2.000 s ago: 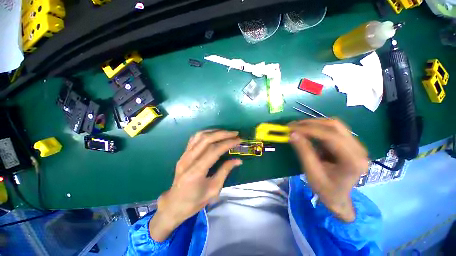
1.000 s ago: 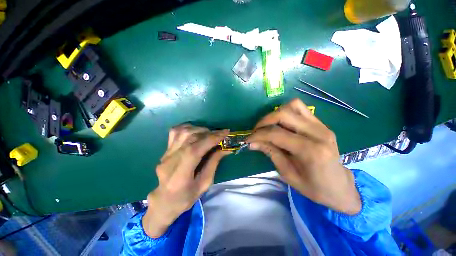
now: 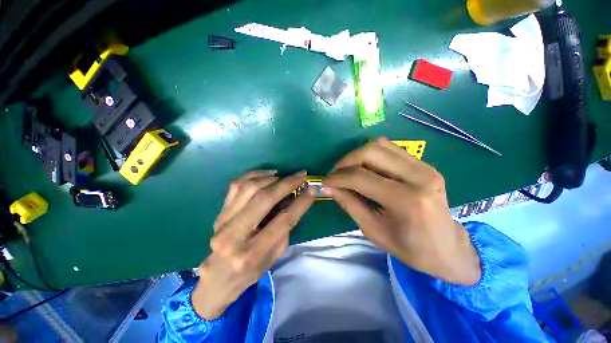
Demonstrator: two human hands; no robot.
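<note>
A yellow rear housing (image 3: 318, 179) lies between my hands, low in the middle of the view, with a small pale and dark part showing inside it. My left hand (image 3: 251, 214) grips its left end between thumb and fingers. My right hand (image 3: 395, 201) holds its right end with the fingertips over the open side. The fingers hide most of the housing. A yellow front housing (image 3: 414, 147) lies on the mat just beyond my right hand, partly covered by it.
Silver tweezers (image 3: 450, 128), a red block (image 3: 431, 74), a green bar (image 3: 368, 90), a white-handled knife (image 3: 295, 39) and a grey square film (image 3: 329, 85) lie beyond my hands. A white tissue (image 3: 506, 63) and black screwdriver (image 3: 568, 100) are right; black modules (image 3: 120, 114) are left.
My right hand has put down the yellow front housing beyond it and moved left onto the rear housing. Both hands now meet there. The camera view has also shifted.
</note>
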